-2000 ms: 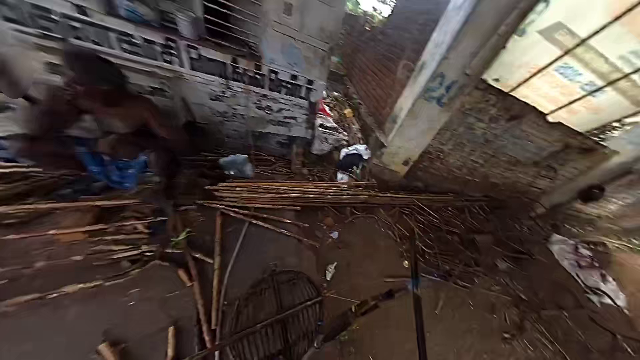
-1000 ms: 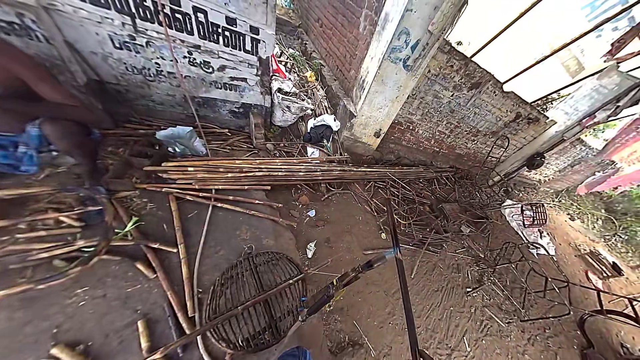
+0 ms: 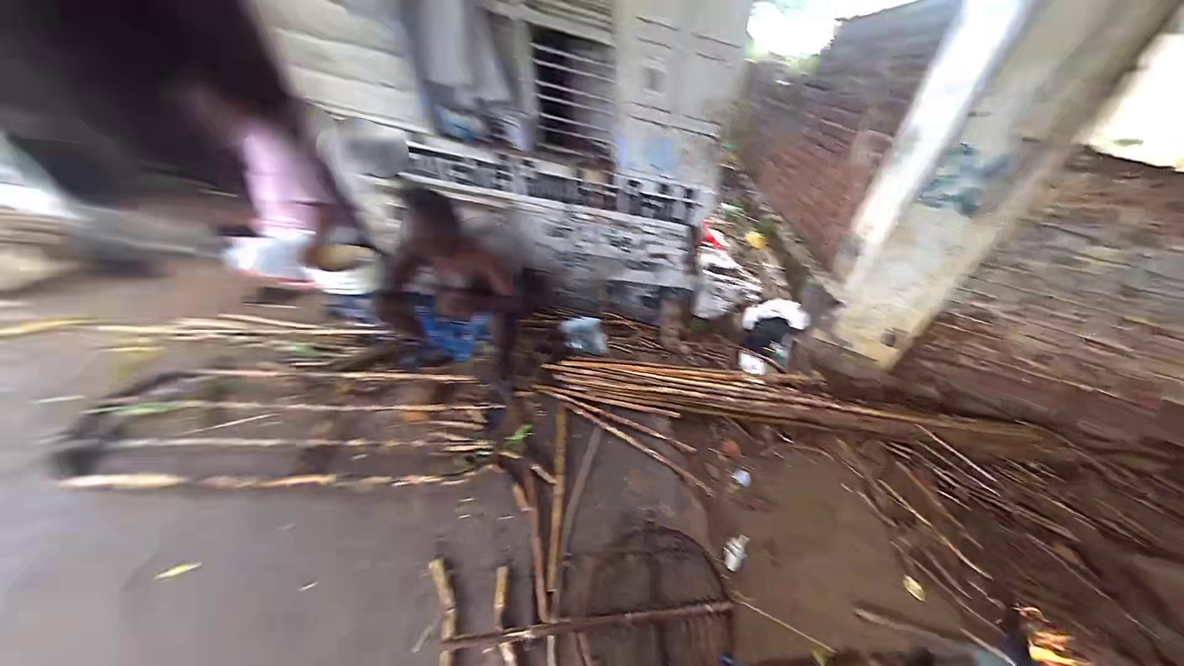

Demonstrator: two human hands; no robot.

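Neither of my hands shows in the blurred head view. At the bottom middle, a round frame of dark bars (image 3: pixel 652 564) lies on the ground with a wooden pole (image 3: pixel 601 622) across it. Short cut sticks (image 3: pixel 442 587) lie to its left, touching or close to the pole. Beyond it stretches a bundle of long thin poles (image 3: pixel 684 388). At the lower right edge, a small bright orange patch, perhaps flame (image 3: pixel 1050 638), shows beside a dark object.
A person (image 3: pixel 453 277) in blue cloth sits among poles by a painted wall (image 3: pixel 592 231); another in pink (image 3: pixel 277 185) is behind. Laid-out sticks (image 3: pixel 277 407) spread left. Thin branches (image 3: pixel 999 499) lie at right below a slanting pillar (image 3: pixel 934 185) and brick wall (image 3: pixel 1064 314).
The view has swung left and up, bringing the seated person and the one in pink into sight. The long dark rod in front of me in the earlier frames no longer shows.
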